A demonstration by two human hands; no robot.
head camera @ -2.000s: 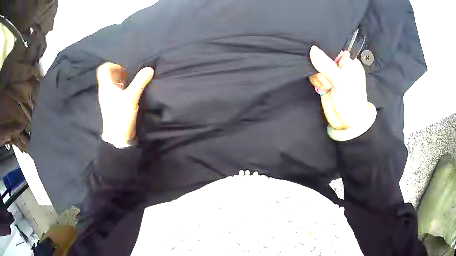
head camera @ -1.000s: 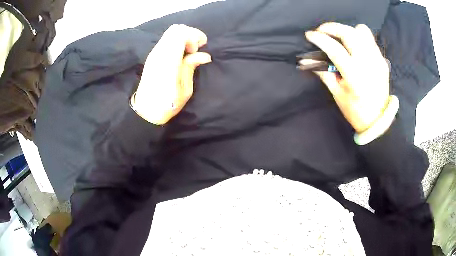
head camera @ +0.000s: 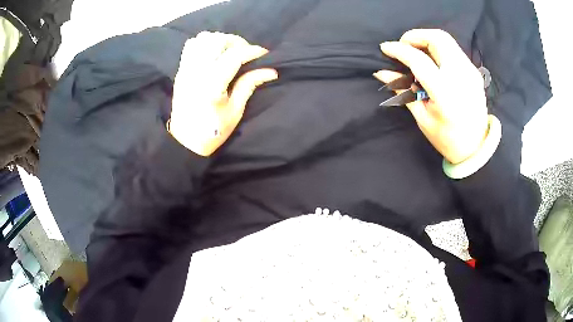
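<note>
The dark navy-black coat (head camera: 327, 126) lies spread in front of me, with low folds running across its upper middle. My left hand (head camera: 210, 94) rests on it at left of centre, thumb and fingertips apart with a fold between them. My right hand (head camera: 447, 97) holds the thread snips (head camera: 399, 99) in its palm, the two dark pointed blades sticking out to the left and spread apart. Its thumb and index fingertips are at the right end of the folds. A round button (head camera: 485, 77) shows just right of this hand.
A brown garment pile (head camera: 22, 107) is at the left edge. The white table (head camera: 119, 16) shows behind the coat. An olive bundle (head camera: 559, 251) lies at the lower right beside speckled floor. A blue item and boxes are at the lower left.
Since the oldest frame my left hand has moved right and up the coat, closer to my right hand. The snips have turned from pointing up to pointing left, and their blades now show clearly.
</note>
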